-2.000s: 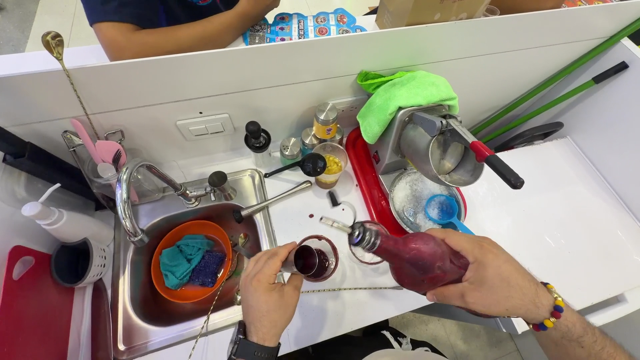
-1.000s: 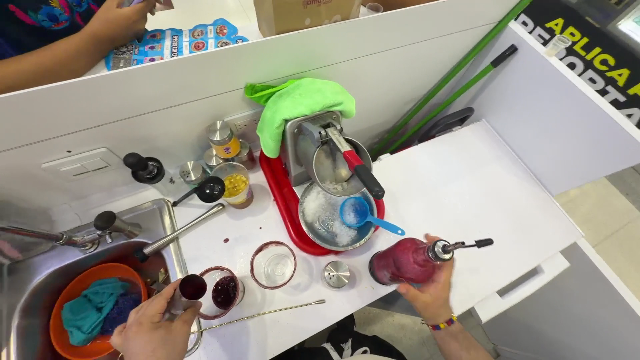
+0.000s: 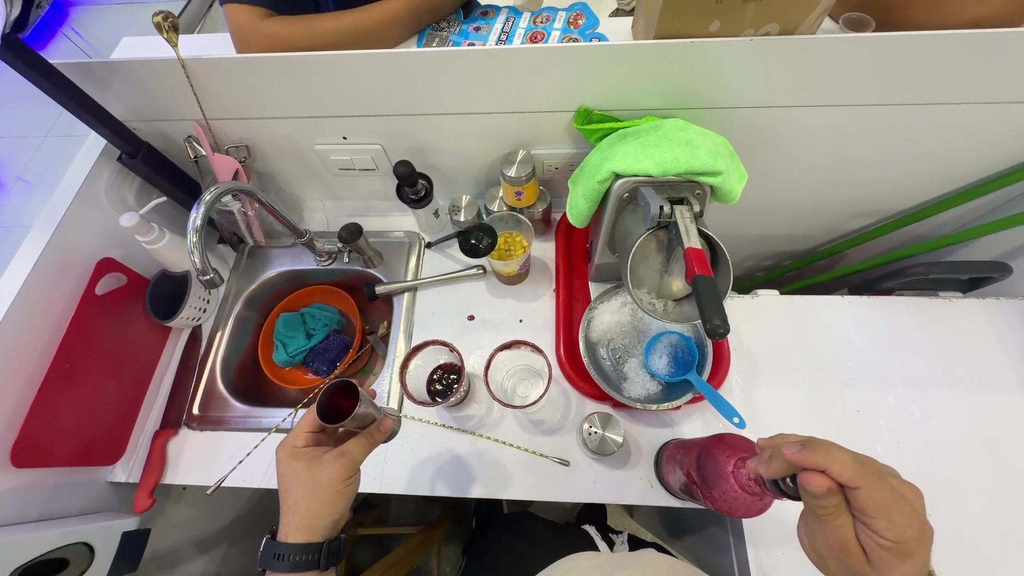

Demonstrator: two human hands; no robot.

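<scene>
Between the fingers of my left hand [image 3: 324, 472] is a metal jigger [image 3: 352, 410] with dark red residue inside, near the sink's front right corner. A glass with dark red syrup [image 3: 444, 382] and a second glass [image 3: 518, 374], both with dark red rims, stand just right of it. My right hand [image 3: 852, 496] closes around the neck of a bottle of red syrup [image 3: 716, 474] at the counter's front edge. A twisted bar spoon [image 3: 488, 437] lies in front of the glasses. A perforated metal shaker [image 3: 602, 434] sits left of the bottle.
An ice crusher [image 3: 676, 240] under a green cloth [image 3: 660, 160] stands over a metal bowl of crushed ice [image 3: 612, 336] on a red tray [image 3: 570, 320]. The sink [image 3: 232, 352] holds an orange bowl [image 3: 280, 364]. A red-handled knife [image 3: 156, 468] lies left. Another person's arm [image 3: 336, 28] rests beyond the partition.
Two seconds ago the bottle was tilted over the glasses with its spout near the jigger; it is now at the right, by the counter's front edge. The left hand still holds the jigger.
</scene>
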